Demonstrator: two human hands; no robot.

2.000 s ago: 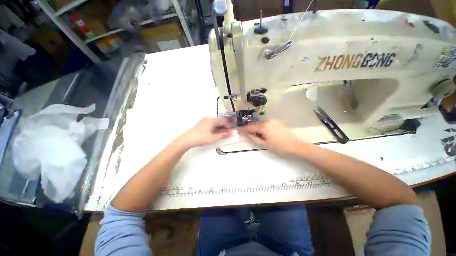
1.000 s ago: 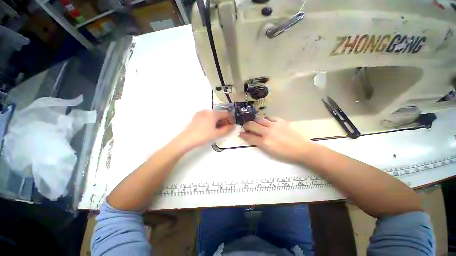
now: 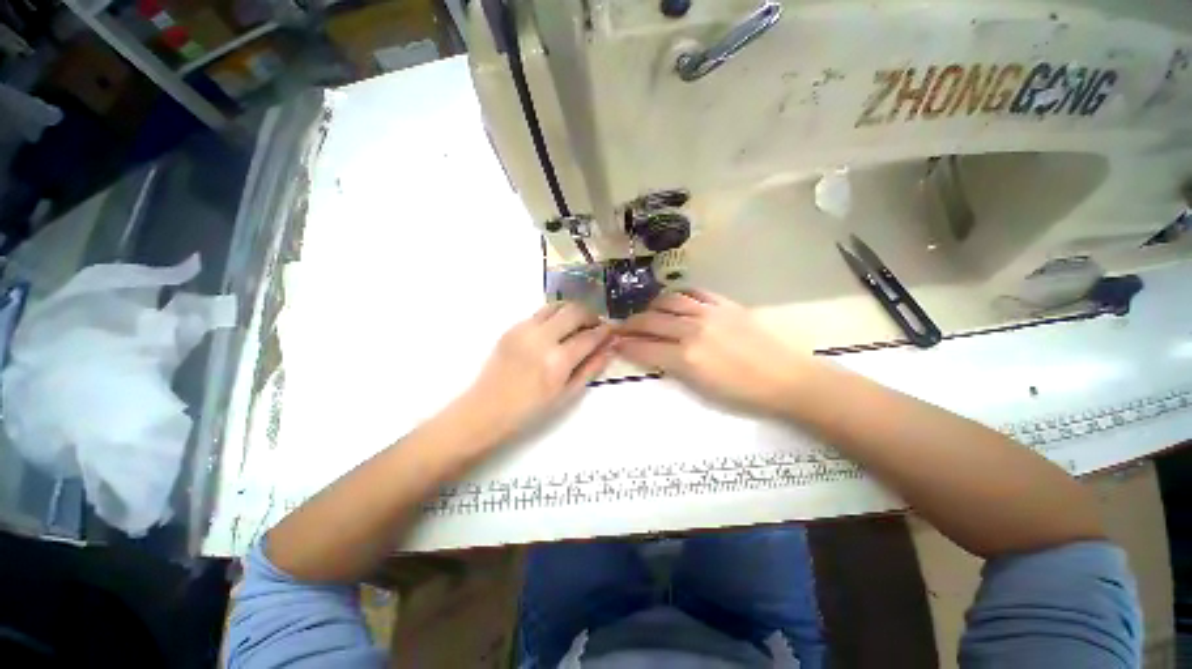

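Observation:
The cream sewing machine (image 3: 771, 144) stands across the table. Its dark presser foot with attachment (image 3: 631, 288) is down at the machine's left end. My left hand (image 3: 543, 359) lies just left and in front of the foot, fingers bent. My right hand (image 3: 712, 346) lies just right and in front of it. The fingertips of both hands meet in front of the foot. Any fabric between them is hidden or too pale to tell from the bed.
Black thread snips (image 3: 892, 294) lie on the machine bed under the arm. A crumpled white bundle (image 3: 105, 379) lies on the glass-topped side table at left. A printed ruler (image 3: 628, 484) runs along the white table's front edge. Shelves with boxes stand behind at upper left.
The view has shifted closer to the machine. My left hand has turned, and its fingertips now meet those of my right hand in front of the foot.

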